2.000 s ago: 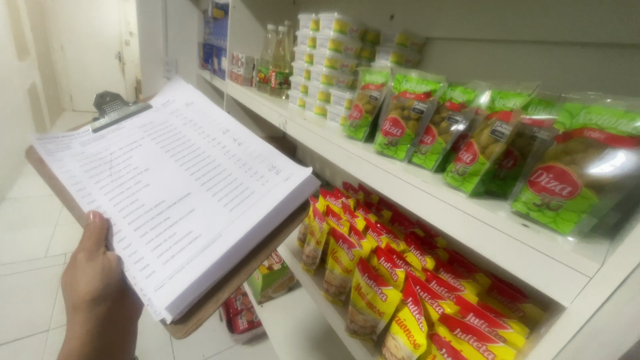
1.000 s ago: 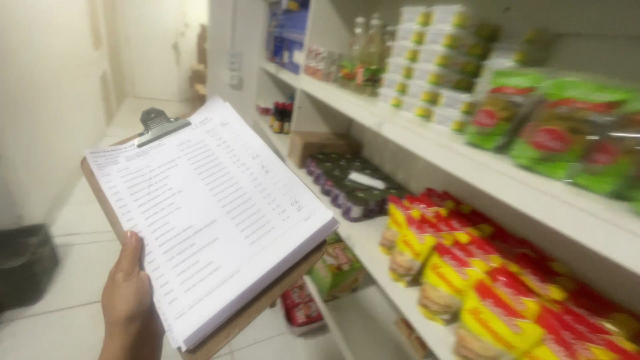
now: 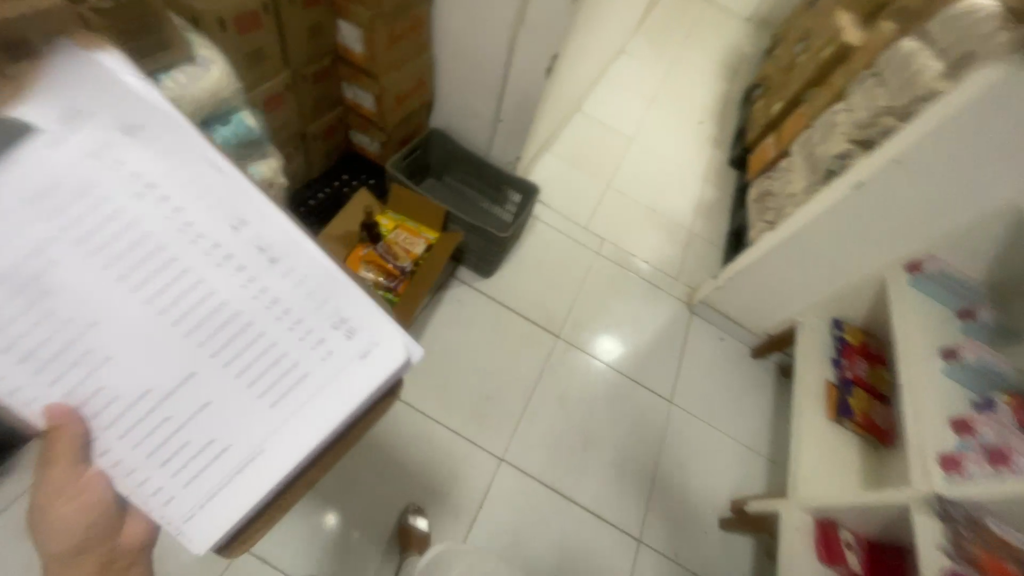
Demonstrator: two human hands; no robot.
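At the lower left, my left hand (image 3: 92, 496) grips the edge of a brown clipboard (image 3: 320, 472), its thumb lying on top of the paper. A thick stack of printed sheets (image 3: 184, 296) covers the board, with rows of print and some marks that are too blurred to read. The board is tilted and fills the left part of the view. Its metal clip is largely cut off at the left edge. At the upper left corner is a blurred skin-toned patch that I cannot make out. My right hand cannot be identified.
A grey plastic crate (image 3: 464, 200) and an open cardboard box (image 3: 432, 272) of packets stand on the tiled floor (image 3: 584, 416), beside stacked cartons (image 3: 384, 72). White shelving (image 3: 848, 488) with packaged goods is at the right. A shoe (image 3: 414, 528) shows at the bottom.
The view has swung from the shelves of pouches and jars to the floor, cartons and other shelving. The clipboard, still in my left hand, now sits further left in view.
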